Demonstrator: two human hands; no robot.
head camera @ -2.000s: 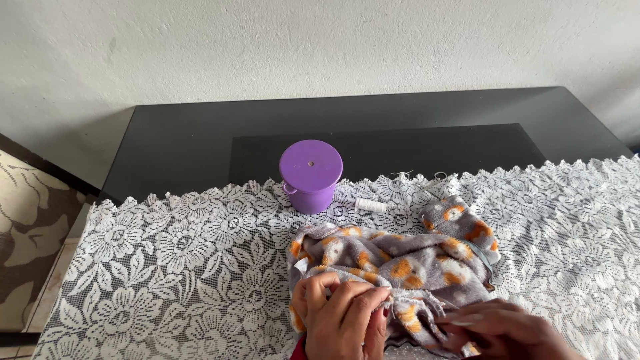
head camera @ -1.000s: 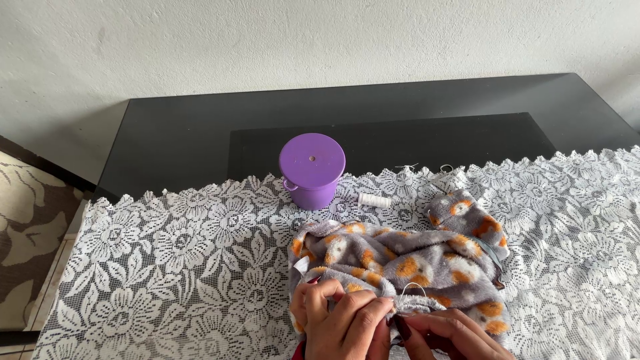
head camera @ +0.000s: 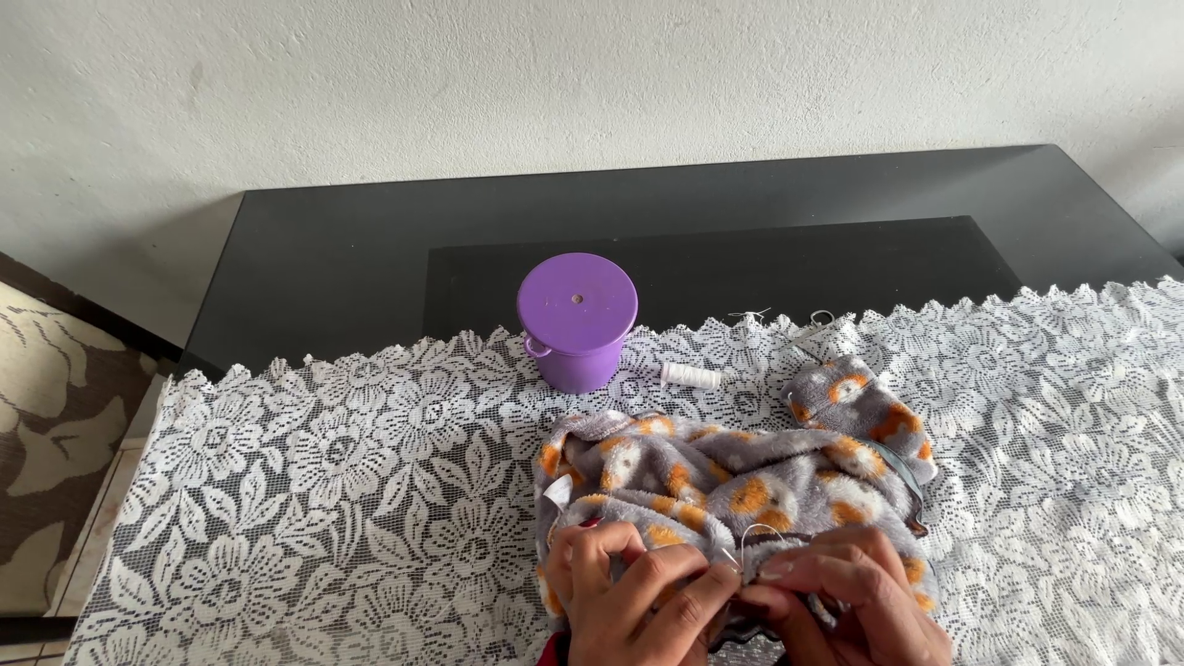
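A grey plush fabric piece (head camera: pixel 754 490) with orange and white patches lies bunched on the lace cloth. My left hand (head camera: pixel 638 587) pinches its near edge between thumb and fingers. Right beside it, my right hand (head camera: pixel 846 587) has its fingertips closed at the same edge, where a loop of white thread (head camera: pixel 760 529) rises. A thin, light needle-like tip shows between the hands; which fingers hold it is unclear. Dark trim hangs below the fingers. Beyond the fabric, a spool of white thread (head camera: pixel 690 376) lies on its side, next to a purple lidded container (head camera: pixel 577 324).
A white lace tablecloth (head camera: pixel 333 462) covers the near part of a black table (head camera: pixel 333 250) against a white wall. Near the lace's far edge lie a bit of thread (head camera: pixel 751 314) and a small metal loop (head camera: pixel 821 317), partly hidden by the fabric. A patterned rug (head camera: pixel 55 444) is at left.
My right hand, lower and apart from the left two seconds ago, has come in to meet it at the fabric edge. The thread loop between the hands has changed shape.
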